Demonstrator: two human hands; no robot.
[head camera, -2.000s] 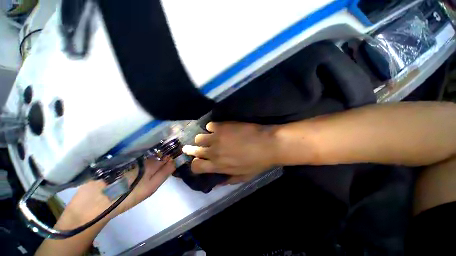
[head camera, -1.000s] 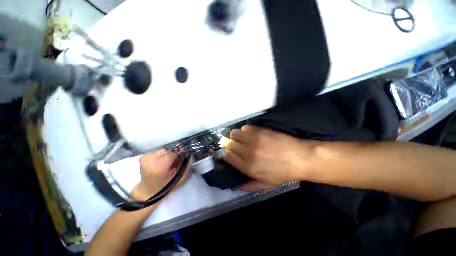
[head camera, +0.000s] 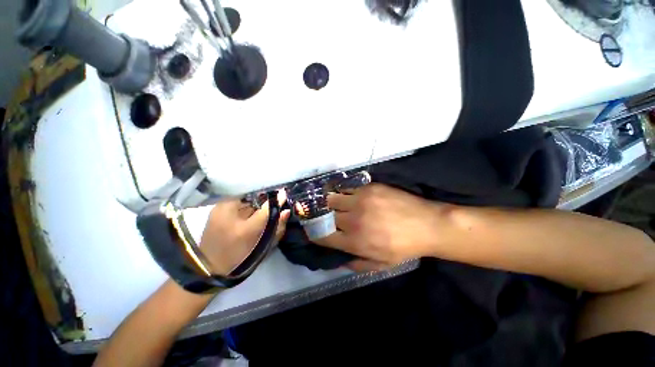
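A black garment (head camera: 460, 172) lies on the machine bed and hangs over the table's front edge. My right hand (head camera: 384, 223) rests on it with curled fingers and grips its cloth beside the needle area. My left hand (head camera: 237, 233) is left of the needle area, partly hidden behind a dark curved guard (head camera: 190, 251); its fingertips are at the cloth's left end, and whether they grip it is unclear. The shiny metal parts and a pale round knob (head camera: 319, 226) sit between my hands. The needle itself is hidden.
The white machine head (head camera: 388, 93) spans the top, with a black strip (head camera: 495, 64) draped over it. A grey tube (head camera: 86, 43) stands upper left. A plastic-wrapped item (head camera: 592, 154) lies at right. The table's worn edge (head camera: 32, 236) is at left.
The view has shifted, so the machine head and strip appear farther right and more of the left table shows. Both hands stay beside the needle area; the right still holds the garment.
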